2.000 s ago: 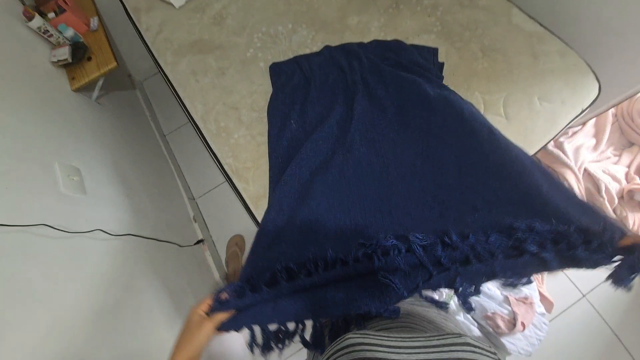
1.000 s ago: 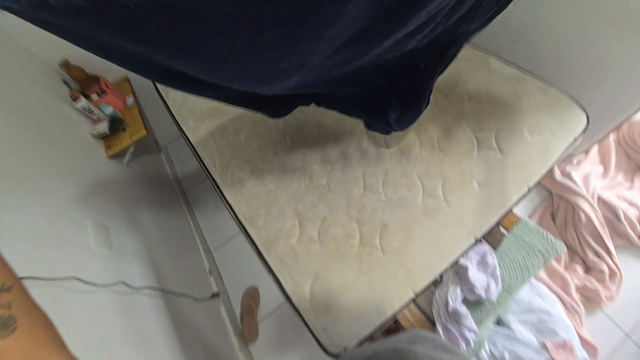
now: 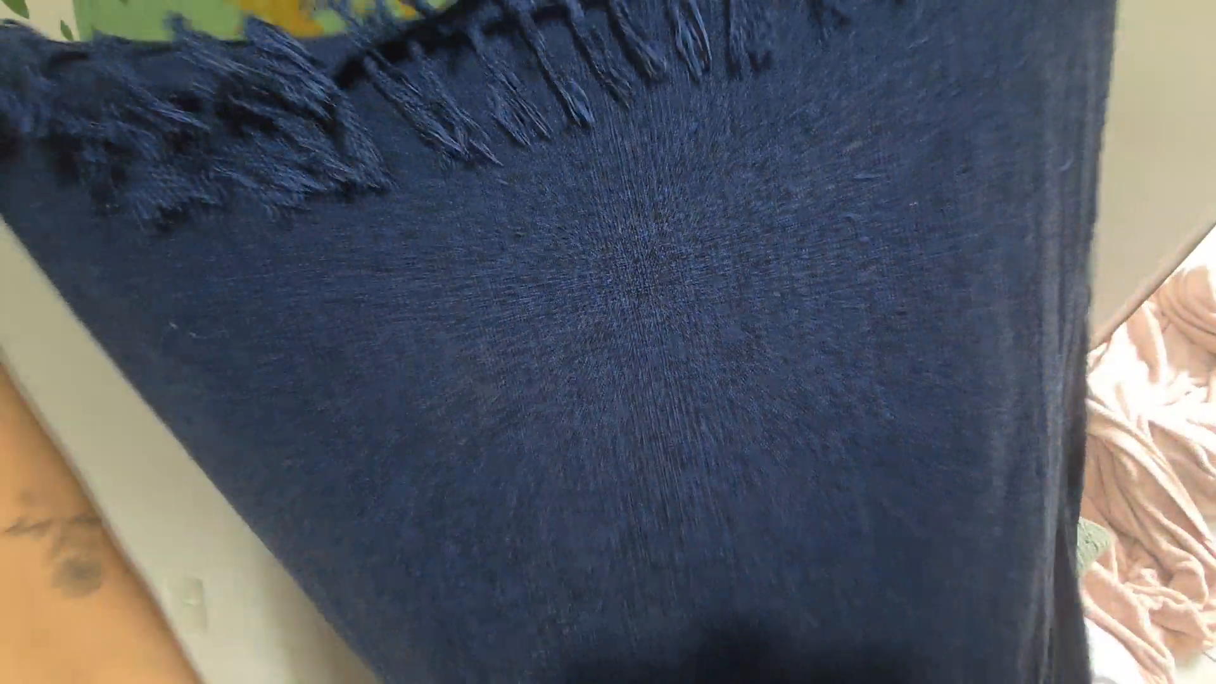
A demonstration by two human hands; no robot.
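Observation:
A dark blue woven throw with knotted fringe (image 3: 646,332) hangs right in front of the camera and fills most of the view. Its fringed edge runs along the top. A tattooed forearm of mine shows at the lower left, but the hand at its end is out of frame. My right hand is not visible either. What the hands hold cannot be seen.
Behind the throw, a pale wall with a wall plate (image 3: 193,603) shows at the left. A crumpled pink blanket (image 3: 1154,456) lies at the right, with a bit of green cloth (image 3: 1092,545) beside it. Something green and yellow (image 3: 275,17) shows at the top.
The blue throw, spread over the mattress two seconds ago and across the upper view one second ago, now hangs upright close to the camera and hides most of the mattress.

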